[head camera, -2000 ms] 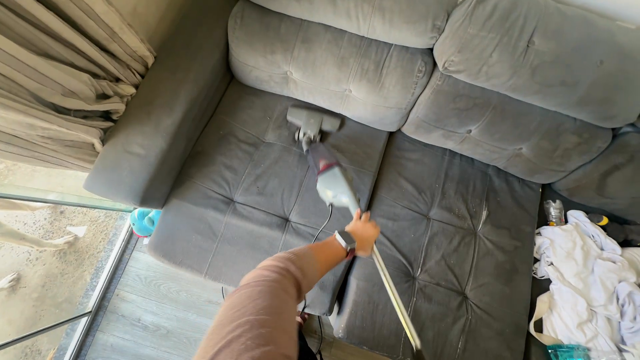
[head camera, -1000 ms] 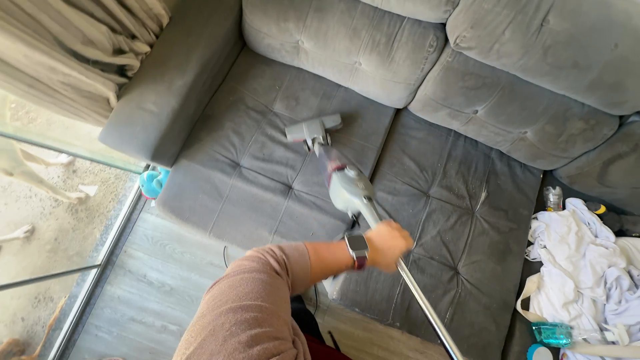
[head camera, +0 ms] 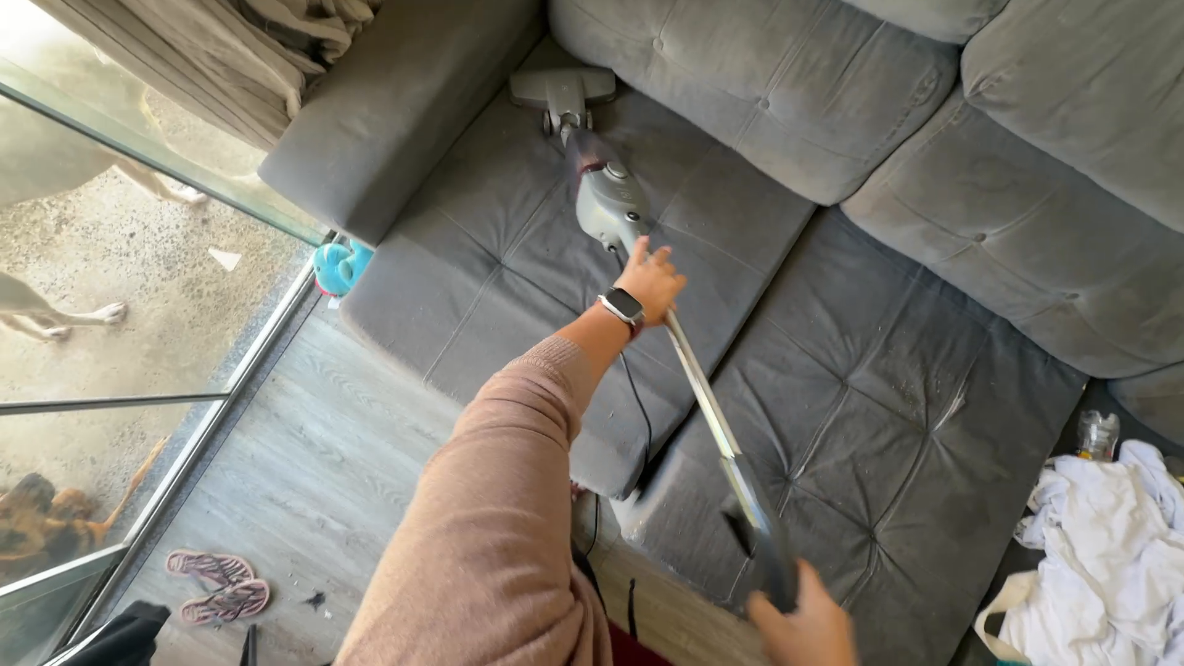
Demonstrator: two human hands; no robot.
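A stick vacuum cleaner (head camera: 615, 199) with a grey body lies slantwise over the grey sofa's left seat cushion (head camera: 499, 268). Its wide floor head (head camera: 562, 88) rests at the back of that cushion, near the armrest. My left hand (head camera: 650, 282), a smartwatch on its wrist, is around the upper end of the metal tube just behind the vacuum's body. At the lower right my right hand (head camera: 807, 620), slightly blurred, is closed on the dark handle at the tube's other end. A thin black cord hangs from the body over the cushion's front edge.
White cloths (head camera: 1101, 555) and a clear plastic bottle (head camera: 1098, 435) lie at the right. A blue toy (head camera: 340, 268) sits by the armrest (head camera: 398, 111). Flip-flops (head camera: 222, 587) lie on the wood-look floor. Beyond the glass door at left, dogs are partly visible.
The vacuum head has moved back and toward the armrest, into the cushion's rear corner. My right hand, not seen in the earlier frames, now shows on the handle. The view has shifted.
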